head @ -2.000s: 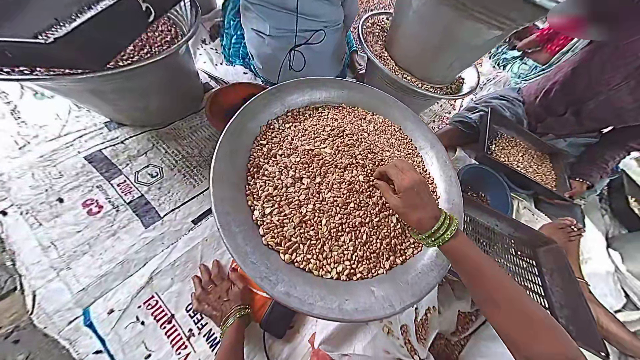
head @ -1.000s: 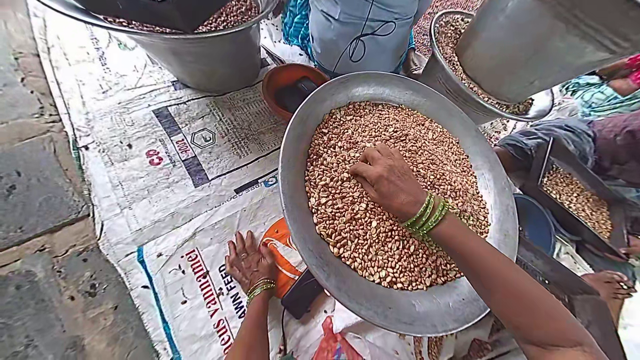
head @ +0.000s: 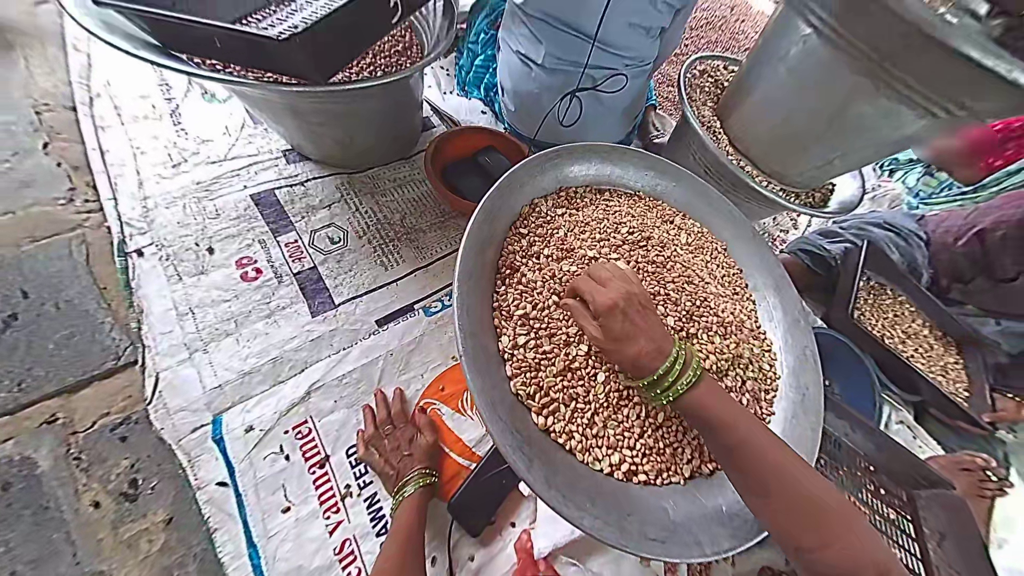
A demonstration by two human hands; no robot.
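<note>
A wide round metal pan point(head: 640, 528) holds a broad heap of shelled nuts or seeds point(head: 560, 336). My right hand point(head: 620, 316), with green bangles at its wrist, rests palm down on the heap, fingers curled; their tips are partly hidden, so whether they grip any pieces is unclear. Left of the pan, my left hand point(head: 398, 440) lies flat with fingers apart on the printed woven sack sheet point(head: 208, 344), beside an orange printed item point(head: 456, 428). A black phone-like object point(head: 482, 492) lies partly under the pan's edge.
A large metal tub point(head: 344, 120) with a black sieve tray stands upper left. Near the pan's far rim is a brown bowl point(head: 456, 144) with a dark object in it. Metal buckets point(head: 848, 88), a nut-filled tray point(head: 912, 336), a perforated crate point(head: 872, 480) and other people surround the right side.
My right hand has moved from the right part of the heap toward its middle-left. My left hand stays on the sheet. The view has shifted left.
</note>
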